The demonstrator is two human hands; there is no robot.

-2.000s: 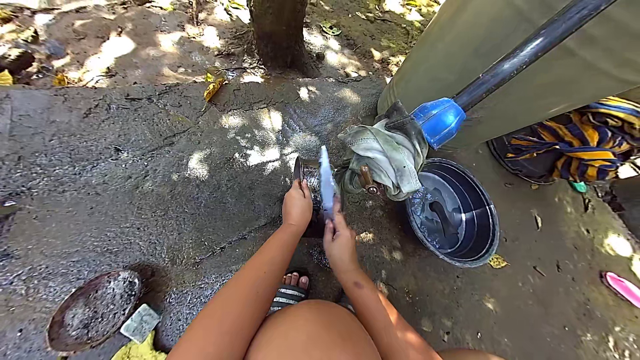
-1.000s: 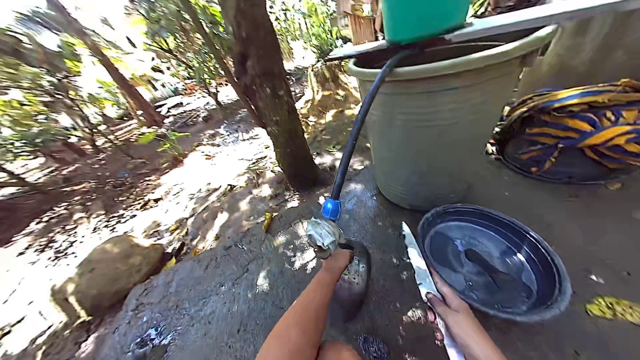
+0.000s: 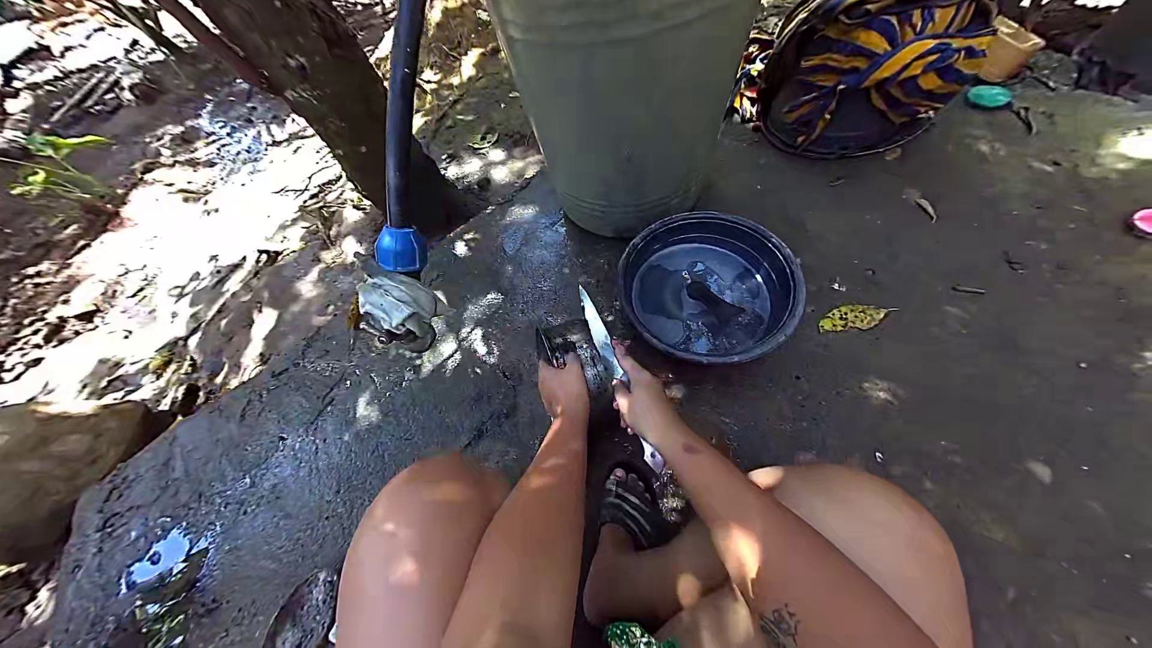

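Note:
My right hand (image 3: 643,396) is closed around a knife, whose pale blade (image 3: 596,328) points forward and slightly left. Just left of the blade, my left hand (image 3: 564,382) grips a dark, wet object (image 3: 562,342) low over the ground; what it is I cannot tell. Right of the knife tip stands a round dark plastic basin (image 3: 792,315) with water and a dark piece (image 3: 711,301) in it. To the left, a wet grey cloth (image 3: 396,306) hangs at the blue fitting (image 3: 400,249) of a black pipe (image 3: 405,117).
A large grey-green plastic barrel (image 3: 630,99) stands behind the basin. A tree trunk (image 3: 333,99) rises at the back left, a rock (image 3: 67,468) lies at the left edge. At the back right is a dark tub (image 3: 774,130) with blue-and-yellow cloth (image 3: 864,63). A yellow leaf (image 3: 853,317) lies right of the basin.
My left hand was at the cloth by the pipe fitting one second ago; now it is beside the knife, on the dark object. The knife has stayed in my right hand. The view has tilted down since then.

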